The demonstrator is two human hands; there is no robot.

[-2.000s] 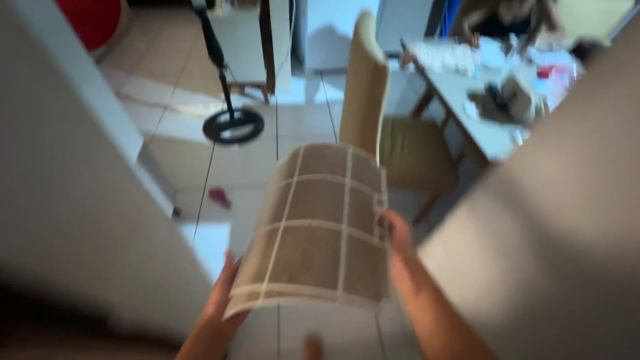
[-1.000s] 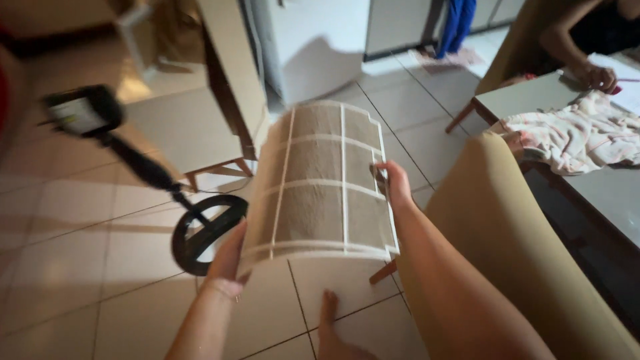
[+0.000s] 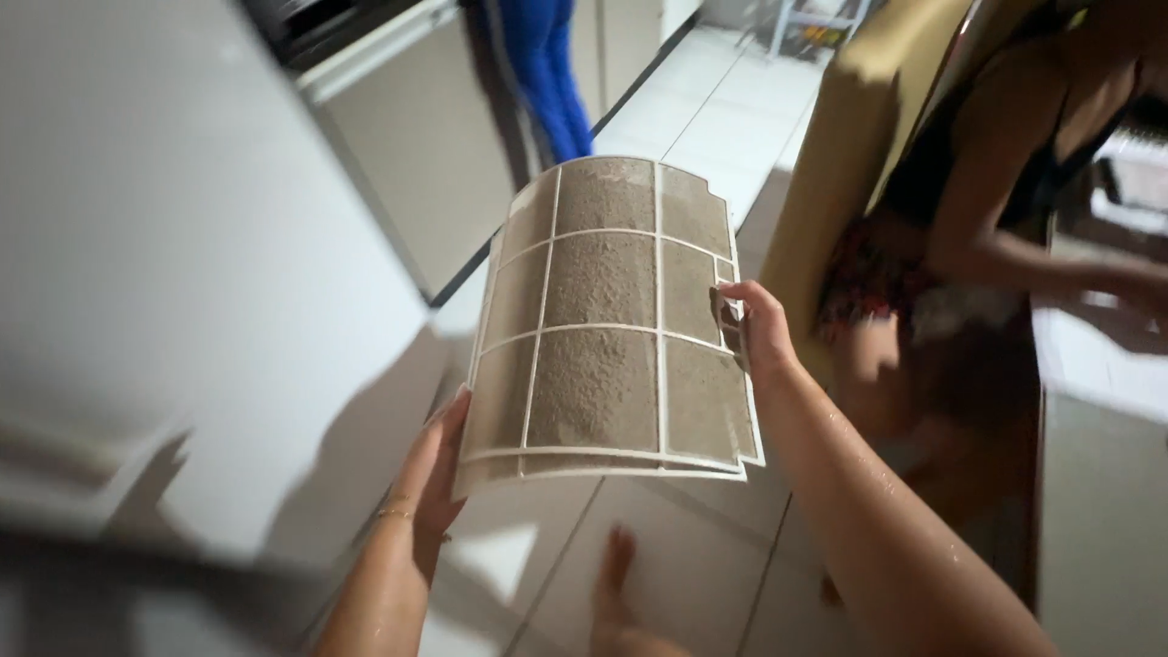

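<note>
A curved air-conditioner filter (image 3: 598,274) with a white plastic frame is held up in the middle of the view. Its mesh is coated with grey-brown dust, and another white rim shows just under its lower edge. My left hand (image 3: 438,461) grips the lower left edge, with its fingers partly hidden behind the frame. At the right edge, my right hand (image 3: 762,324) has its thumb over the small cut-out tab. Water drops show on my right forearm.
A person (image 3: 995,173) sits on a tan chair (image 3: 835,137) at the right, beside a table (image 3: 1104,456). Another person's blue-trousered legs (image 3: 547,64) stand by pale cabinets (image 3: 429,146). At the left is a large white surface (image 3: 201,228). A bare foot (image 3: 620,557) shows on the tiled floor.
The view has swung right and moved on through the room, so the black-handled device with a ring base is out of sight. Both hands still hold the filter.
</note>
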